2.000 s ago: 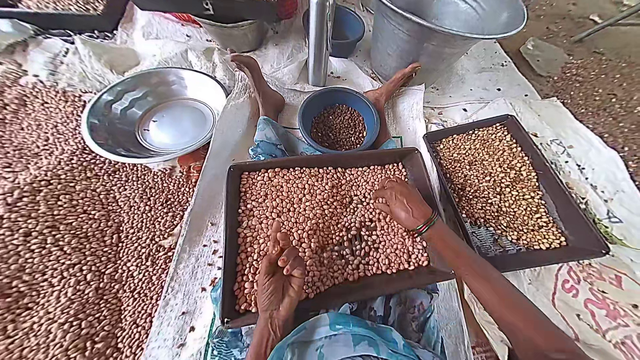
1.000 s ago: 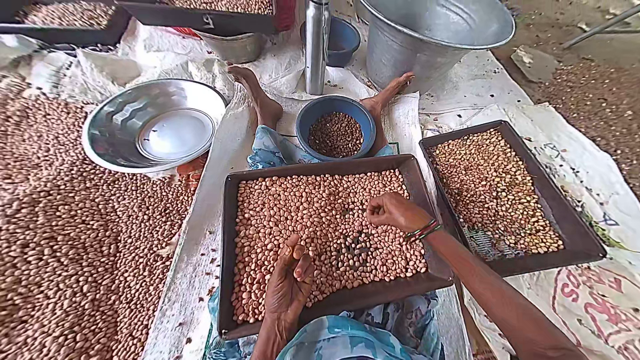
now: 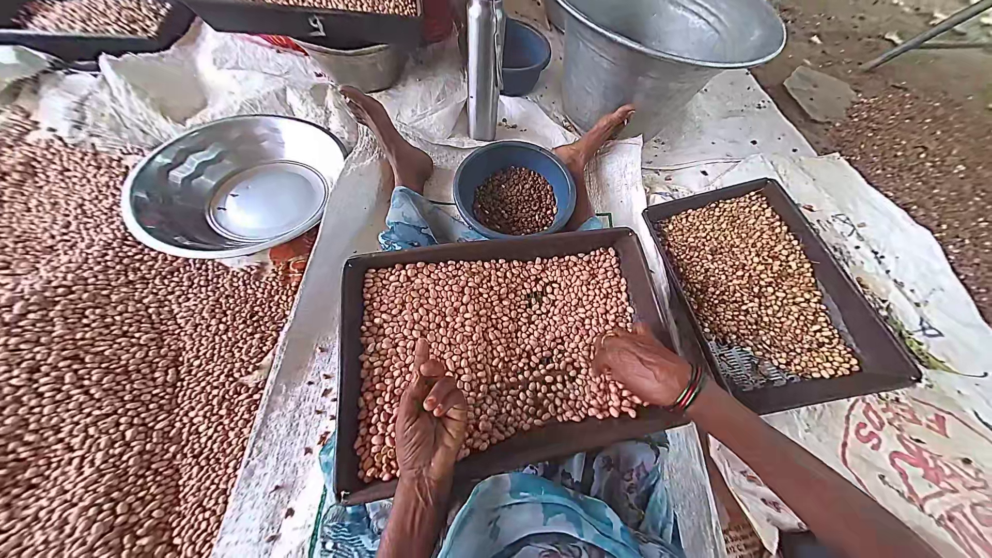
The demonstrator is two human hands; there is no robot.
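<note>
A dark rectangular tray (image 3: 353, 418) of pinkish-brown nuts or seeds (image 3: 480, 325) rests on my lap. Over its lower left part is my left hand (image 3: 432, 418), palm up, fingers curled and index finger raised; whether something small lies in the fingers cannot be told. My right hand (image 3: 639, 364), with bangles at the wrist, touches the nuts near the tray's right side, fingertips bent down and partly hidden. Beyond the tray, between my feet, a blue bowl (image 3: 465, 182) holds darker brown pieces.
To the right lies a second dark tray (image 3: 880, 349) of yellowish-brown nuts. At left, a shiny metal basin (image 3: 267, 201) sits by a large heap of nuts (image 3: 101, 372). A steel flask (image 3: 482, 70), a blue tub (image 3: 527, 58) and a big metal tub (image 3: 620, 70) stand ahead.
My right hand has moved right and nearer to me, to the tray's right side. The dark pieces around the middle of the tray show less now than before.
</note>
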